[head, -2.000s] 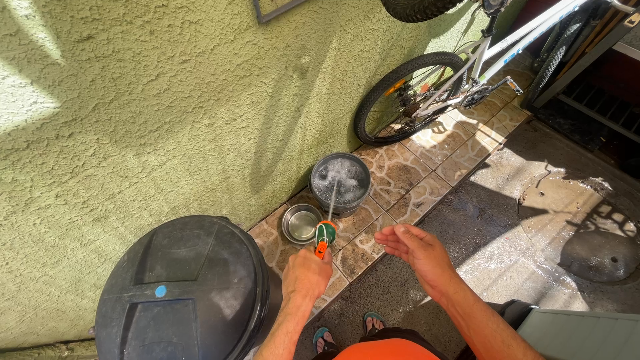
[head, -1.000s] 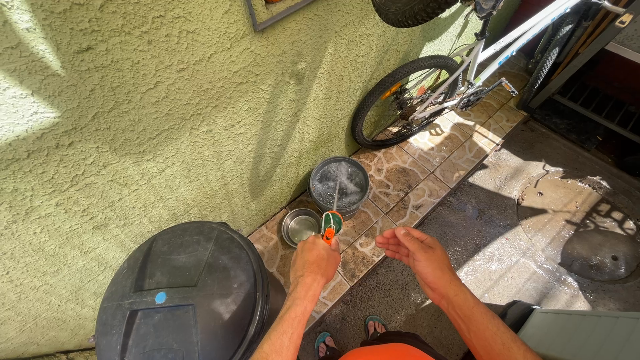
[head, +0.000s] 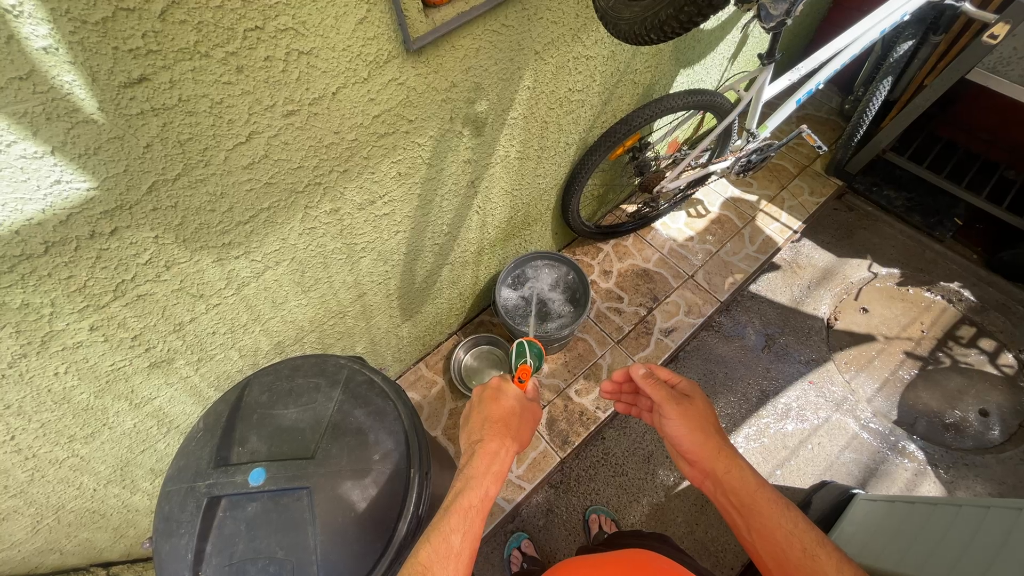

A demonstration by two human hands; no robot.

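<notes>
My left hand is closed around a green and orange hose spray nozzle, whose handle is mostly hidden by the hand. A jet of water runs from the nozzle into a dark grey bucket, where the water is foamy. Beside the bucket, left of the nozzle, a round stainless steel bowl stands on the tiles. To the right of the nozzle, my right hand hangs in the air with fingers slightly curled and holds nothing.
A large black lidded bin stands at lower left against the green textured wall. A white bicycle leans along the wall beyond the bucket, on a tiled strip. Wet concrete lies to the right, with a grey-green box at lower right.
Foam covers more of the bucket's water surface than one second ago. The nozzle has shifted slightly in my left hand's grip area; my right hand stays nearly still.
</notes>
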